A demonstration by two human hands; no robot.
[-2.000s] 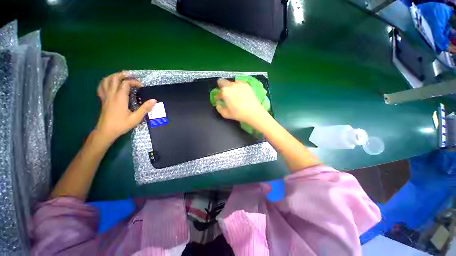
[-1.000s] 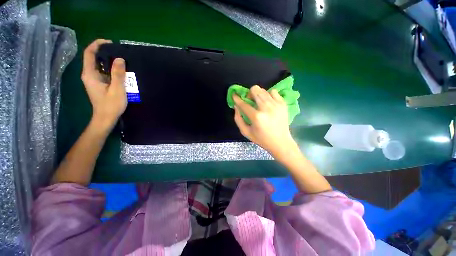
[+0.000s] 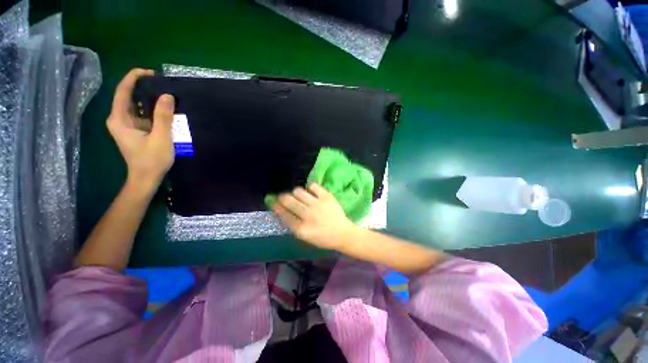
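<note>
The flat black panel unit (image 3: 241,149) is over a silvery bubble wrap sheet (image 3: 220,228) on the green bench. A small white-and-blue label (image 3: 182,135) is near its left short edge, and a slot shows at the middle of its far long edge. My left hand (image 3: 146,135) grips the left end, thumb on top, fingers partly hidden around the edge. My right hand (image 3: 312,216) is slightly blurred and presses a crumpled green cloth (image 3: 344,183) on the panel's near right part.
A translucent white bottle (image 3: 494,193) lies right of the panel, with a round clear cap (image 3: 554,211) beside it. Stacked bubble bags (image 3: 42,142) stand at the left. Another black unit (image 3: 362,10) lies on bubble wrap at the far side, and one more dark unit (image 3: 604,78) at far right.
My right hand and the cloth have moved from the panel's right part towards its near edge. My left hand has shifted from resting on the left edge to gripping the corner. The panel's slot edge now shows.
</note>
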